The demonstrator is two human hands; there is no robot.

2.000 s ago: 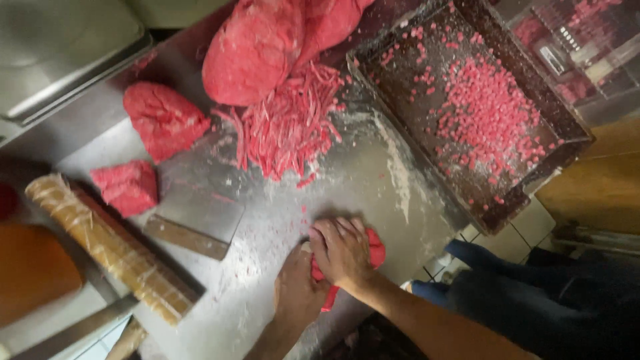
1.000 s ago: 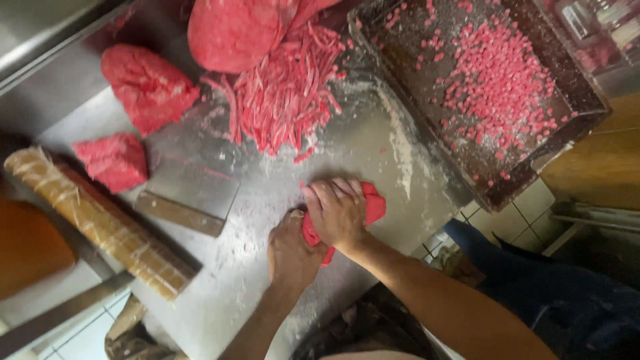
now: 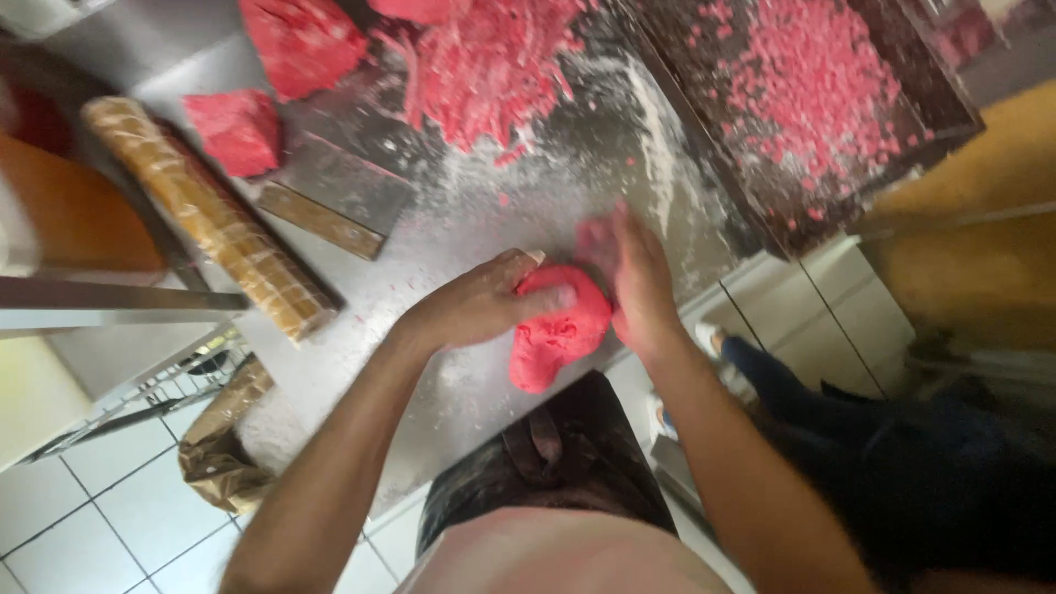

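A lump of pink dough (image 3: 565, 326) lies near the front edge of the floured metal table (image 3: 445, 388). My left hand (image 3: 487, 301) rests on its upper left side, the thumb across the top. At the dough's right side my right hand (image 3: 631, 272) is raised on edge, fingers extended and partly blurred; whether it touches the dough is hard to tell. Farther back are a pile of pink dough strips (image 3: 495, 74), a larger dough piece (image 3: 301, 45) and a smaller one (image 3: 235, 132). A dough scraper (image 3: 322, 219) lies flat to the left.
A plastic-wrapped roll (image 3: 206, 219) lies along the table's left side. At the right, a dark tray (image 3: 742, 186) holds many small pink dough bits. A brown paper bag (image 3: 223, 445) is at lower left. Another person's leg (image 3: 767, 363) is beyond the table at right.
Both hands were together over the dough; now the right hand has come away to its right side, and more of the dough shows. The view has shifted.
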